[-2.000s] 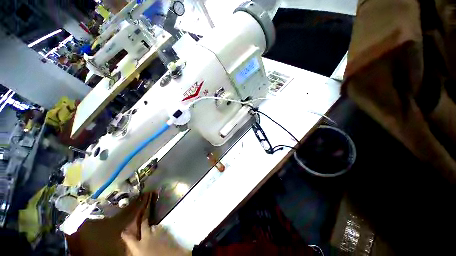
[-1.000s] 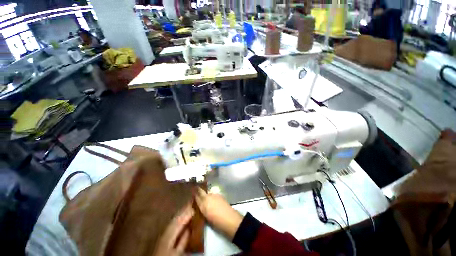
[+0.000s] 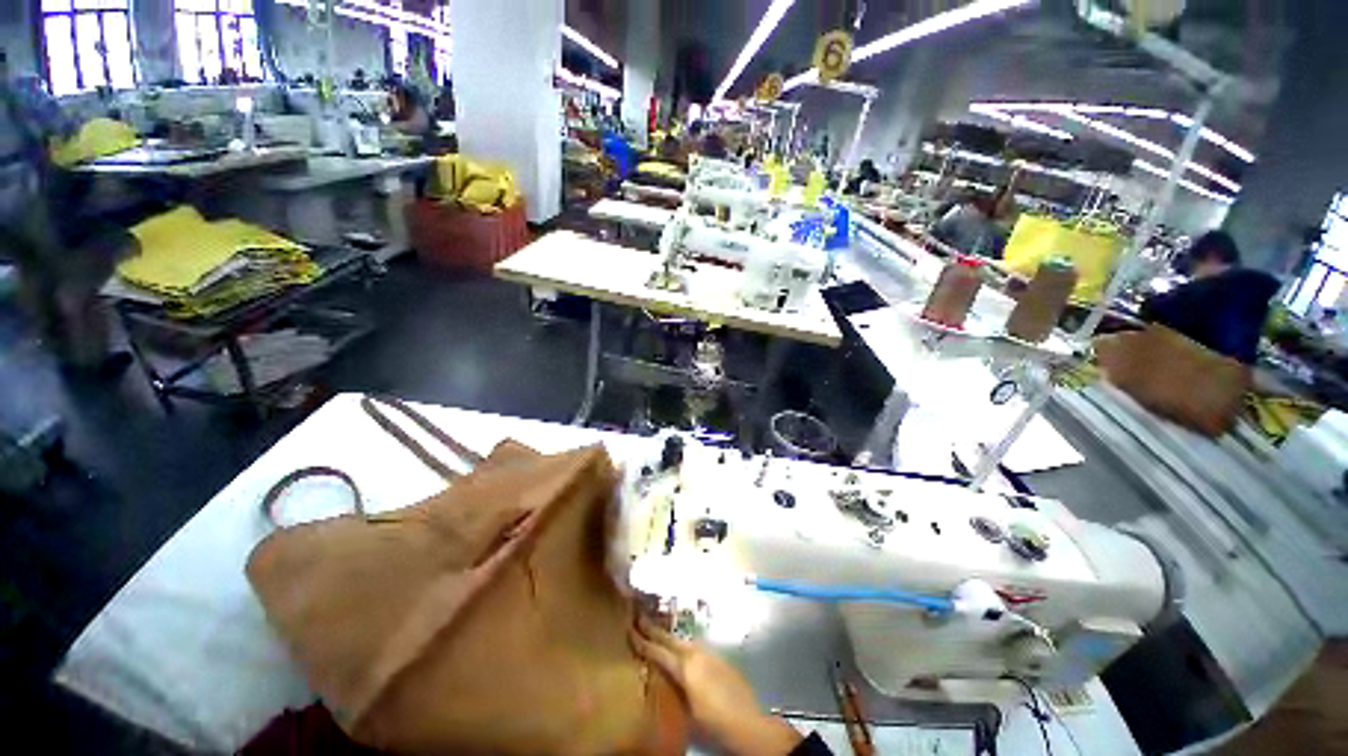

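Observation:
A large floppy brown bag (image 3: 458,606) lies on the white table, its right edge at the needle end of the white sewing machine (image 3: 946,576). Two thin brown strap loops (image 3: 311,476) lie on the table beyond and left of it. My right hand (image 3: 717,691) is at the bag's right edge, just in front of the needle area, with its fingers on the folded border. The presser foot is not clear in the glare. My left hand is not visible; only a dark red sleeve shows at the bottom left, beside the bag.
Orange-brown snips (image 3: 850,712) and a black-handled item (image 3: 986,731) lie in front of the machine. Brown thread cones (image 3: 1042,300) stand behind it. A brown piece (image 3: 1308,709) is at the lower right edge. Other machines, yellow piles and a person in dark clothes (image 3: 1215,303) are beyond.
The view has levelled and lifted, showing more of the hall. My left hand was beside the right at the bag edge one second ago and is now out of sight. The bag looks more spread.

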